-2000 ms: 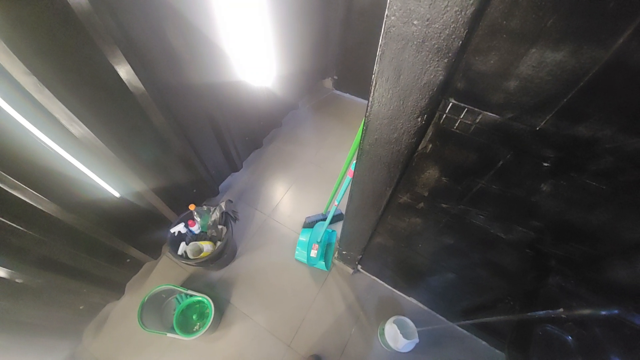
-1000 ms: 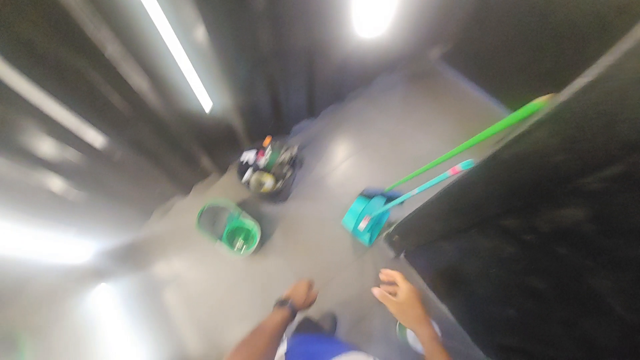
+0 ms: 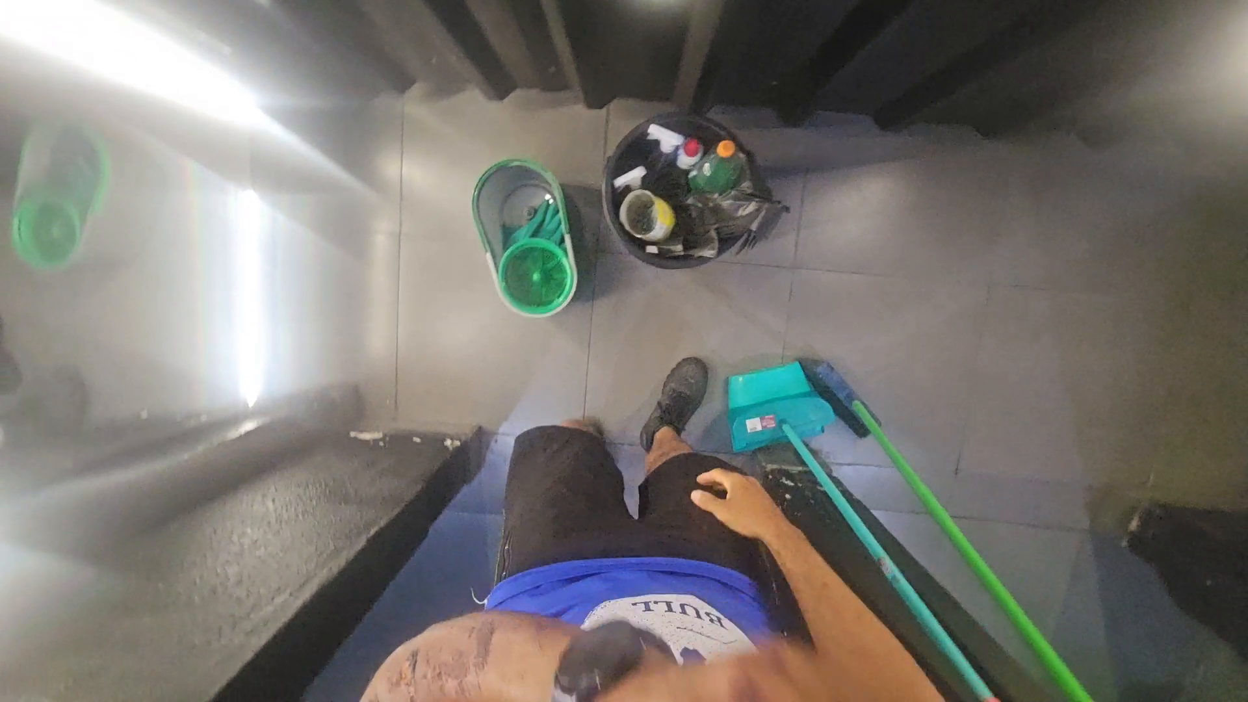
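My right hand point(image 3: 736, 502) is in front of my right thigh, fingers apart and curled, holding nothing. My left forearm crosses my blue shirt at the bottom edge, a dark wristwatch point(image 3: 606, 661) on its wrist; my left hand point(image 3: 726, 678) is blurred and partly cut off. Right of my shoe lies a turquoise dustpan point(image 3: 775, 395) with a long handle, beside a broom point(image 3: 843, 400) with a green handle. Ahead on the floor stand a green-rimmed mop bucket point(image 3: 486, 210) and a round black bucket point(image 3: 616, 214) holding a green bottle with an orange cap point(image 3: 719, 171), spray bottles and a black plastic bag.
A black ledge point(image 3: 390, 507) runs along the lower left, and a dark wall edge point(image 3: 809, 487) lies under the dustpan handle. Dark ribbed panels point(image 3: 673, 49) line the far side. At left, a glossy surface point(image 3: 156, 322) reflects the mop bucket and a light strip.
The view has swung strongly and now looks down at my legs. Both hands were in front of me, apart, one second ago; now my left arm is folded across my shirt.
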